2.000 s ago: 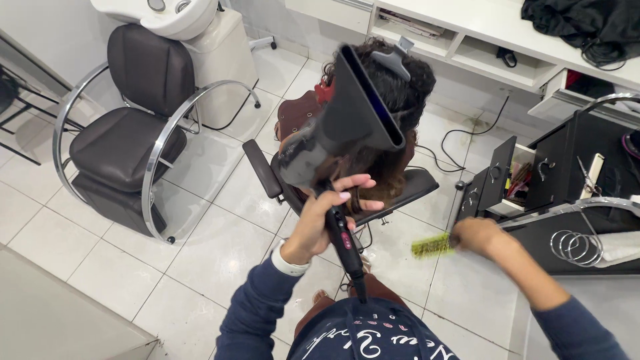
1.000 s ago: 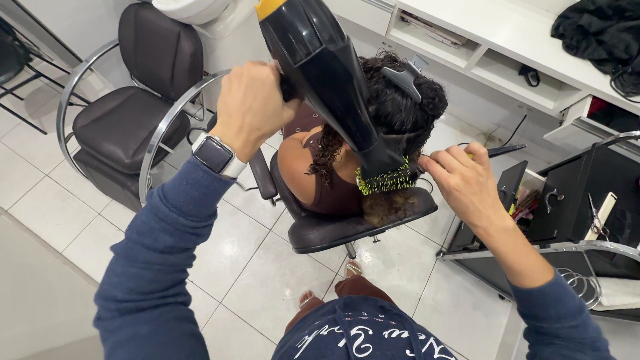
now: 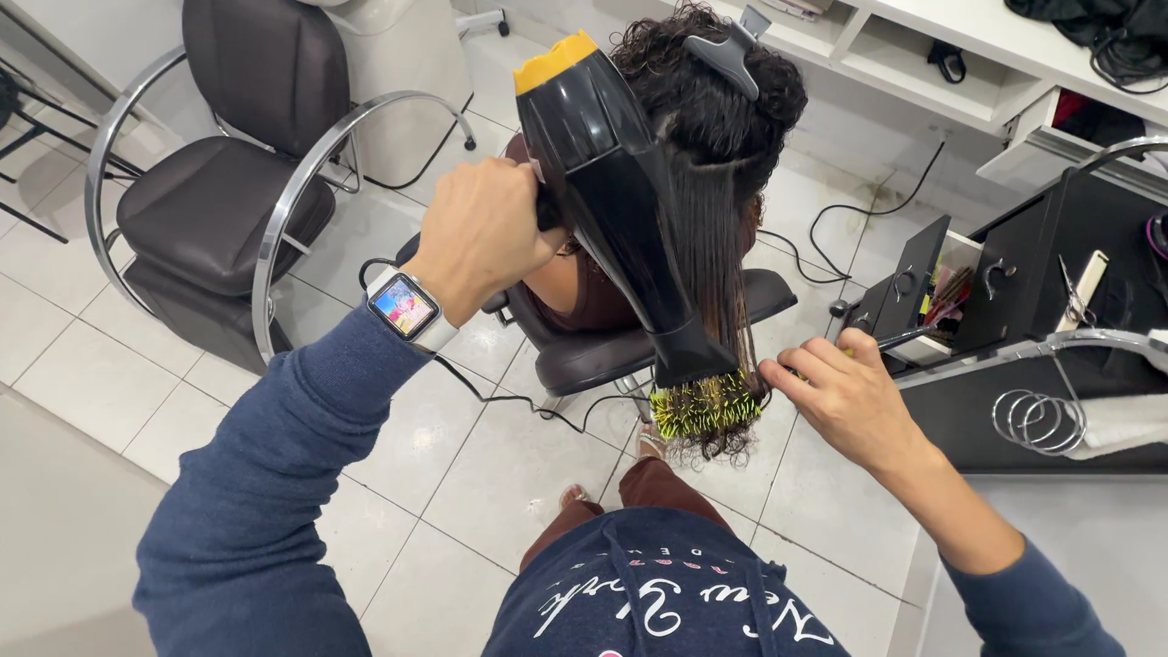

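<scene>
My left hand (image 3: 484, 233) grips the handle of a black hair dryer (image 3: 616, 201) with a yellow rear rim. Its nozzle points down onto a round brush (image 3: 707, 406) with yellow-green bristles. My right hand (image 3: 839, 392) holds the brush's handle, mostly hidden by the fingers. A straightened section of dark hair (image 3: 721, 246) runs down from the head of a seated person to the brush, and curly ends hang below the bristles. A grey hair clip (image 3: 730, 55) holds the curly upper hair on the crown.
The person sits in a dark salon chair (image 3: 593, 360). An empty chair (image 3: 228, 201) with chrome arms stands at left beside a white wash basin unit (image 3: 397, 82). At right, a black trolley (image 3: 1031, 265) has open drawers, scissors (image 3: 1075, 297) and a comb (image 3: 1086, 287). The dryer's cord (image 3: 547, 411) hangs below.
My right hand and the brush have moved down along the hair, and the dryer's nozzle has followed. Two seconds ago the brush was away from the hair and the dryer pointed upward.
</scene>
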